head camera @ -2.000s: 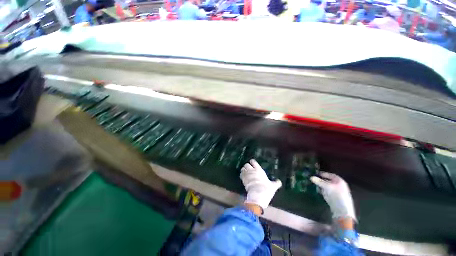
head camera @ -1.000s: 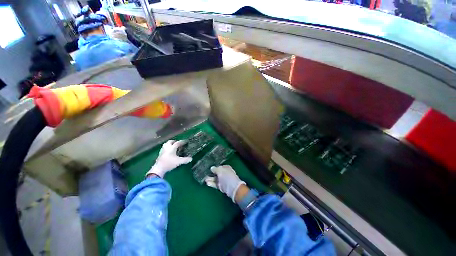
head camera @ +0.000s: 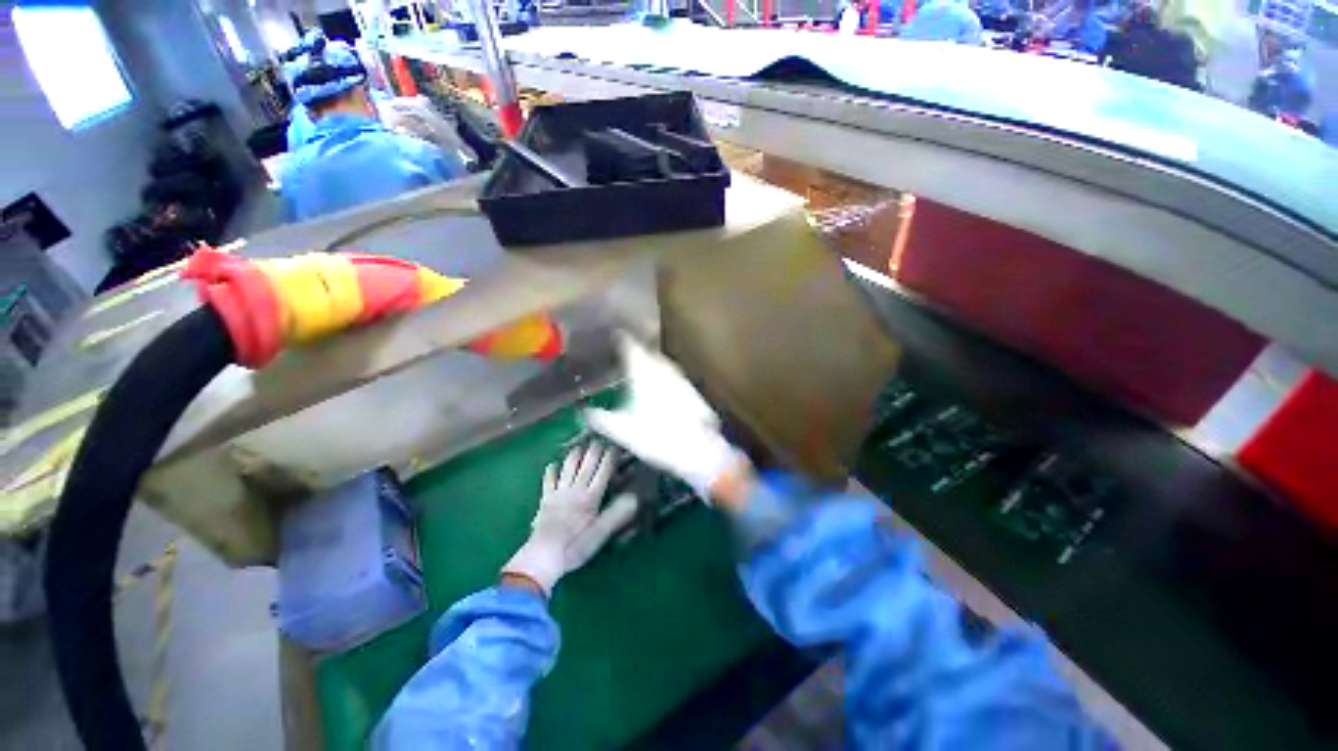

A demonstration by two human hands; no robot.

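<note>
Dark-green circuit boards (head camera: 668, 499) lie on the green mat (head camera: 616, 646), partly hidden under my hands. My left hand (head camera: 569, 517), white-gloved, rests palm down with fingers spread at the left side of the boards. My right hand (head camera: 663, 417), white-gloved and blurred, is above the boards' far side, reaching across toward the shelf. Whether it holds anything cannot be told. A dark blurred shape below it cannot be made out.
A black tray (head camera: 605, 209) of black tools sits on the shelf. A black hose (head camera: 125, 455) with a red-yellow end arcs at left. A blue bin (head camera: 348, 565) is left of the mat. A brown panel (head camera: 778, 330) separates the mat from the conveyor (head camera: 1159, 587), which carries boards.
From 2.0 to 1.0 s ago, my hands went from conveyor boards to boards on the mat. Since then, my right hand has left its board and reached forward-left; my left hand has spread its fingers.
</note>
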